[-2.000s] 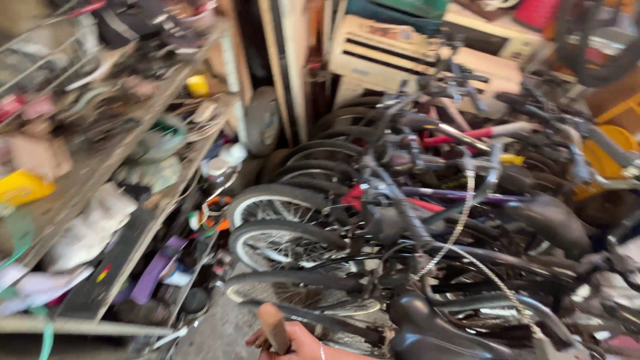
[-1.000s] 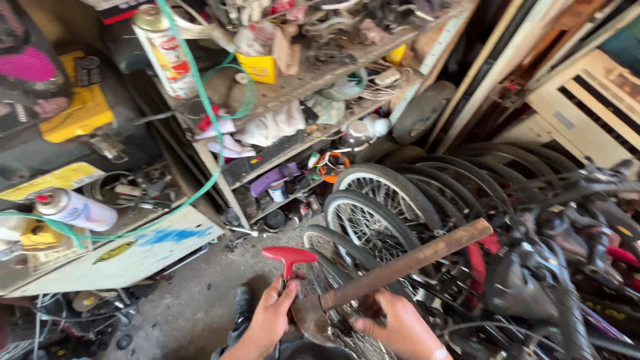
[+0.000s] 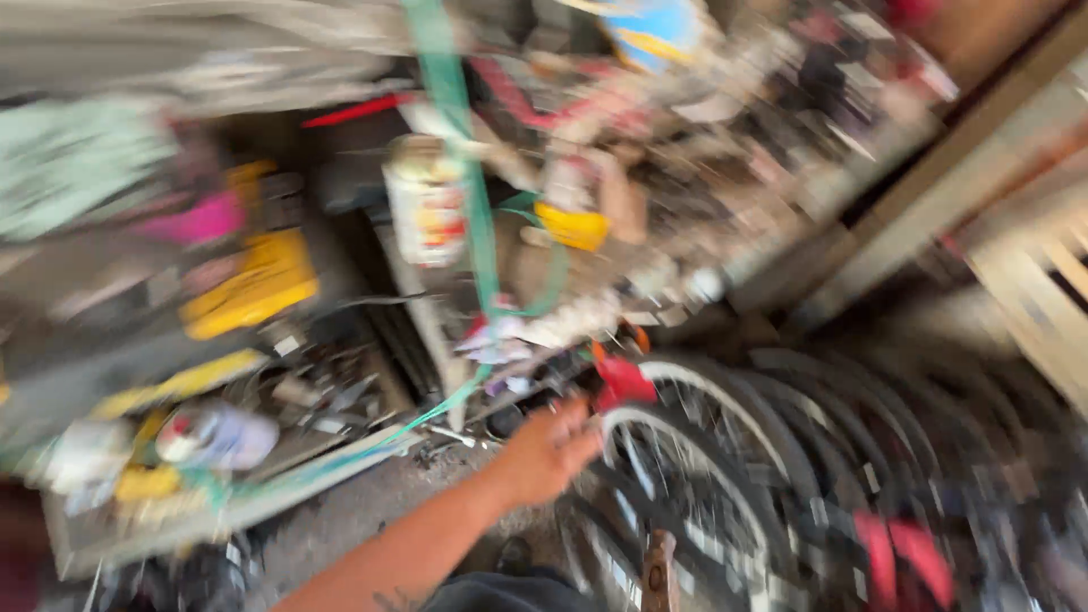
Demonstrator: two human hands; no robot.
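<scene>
My left hand [image 3: 552, 450] reaches out from the lower left toward the front bicycle wheels. A red T-handled tool [image 3: 626, 384] is at its fingertips, held by the part below the handle; blur hides the exact grip. At the bottom edge, right of the middle, the end of a brown wooden handle [image 3: 659, 569] points up; the rest of it is cut off. My right hand is out of view. Beyond the red handle stands a bicycle wheel [image 3: 759, 518] with a pale rim.
Cluttered shelves fill the upper middle, with a spray can [image 3: 427, 204] and a green strap [image 3: 482, 229] hanging down. A bench at left holds another spray can [image 3: 219, 435] and a yellow case [image 3: 251, 286]. Bicycles crowd the right; wooden boards [image 3: 926, 170] lean behind them.
My left hand has moved up and away from the wooden handle, the red T-handled tool with it. My right hand has gone out of view. The view has turned left since the oldest frame.
</scene>
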